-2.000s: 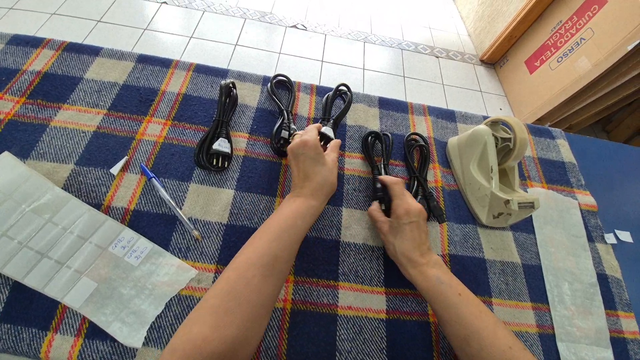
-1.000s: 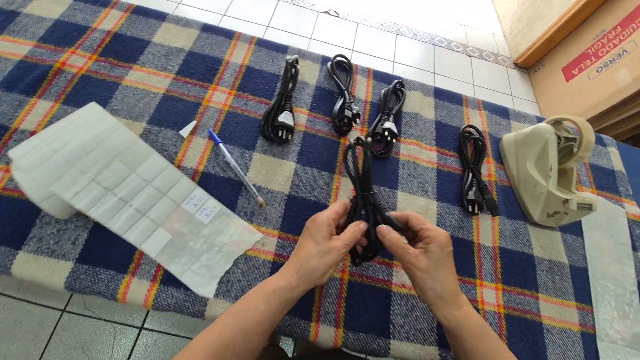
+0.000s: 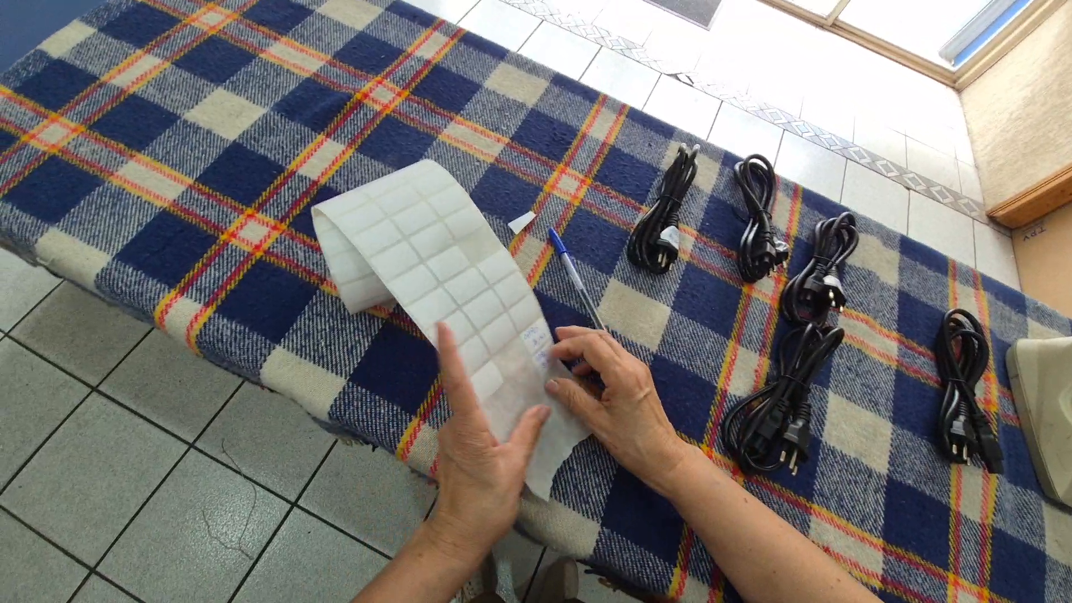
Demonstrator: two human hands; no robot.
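Observation:
A strip of white sticker labels (image 3: 444,260) curls up from the plaid blanket, a few of its labels bearing handwriting. My left hand (image 3: 481,452) holds the near part of the strip, thumb on top and fingers along its left edge. At the right edge, the fingers of my right hand (image 3: 615,394) pinch beside the written labels. A blue-capped ballpoint pen (image 3: 576,276) lies just beyond my right hand, near a small white paper scrap (image 3: 521,222). To the right lie coiled black power cords, among them one (image 3: 783,402) closest to my right hand.
More coiled cords lie at the back (image 3: 666,213), (image 3: 760,218) and at the right (image 3: 963,389). A beige tape dispenser (image 3: 1043,410) is cut off by the right frame edge. The plaid blanket (image 3: 226,113) covers the table; tiled floor shows on both sides.
Both hands have let go of the coiled cord they held one second ago and moved left to the label strip. That cord now lies on the blanket. The view has shifted left.

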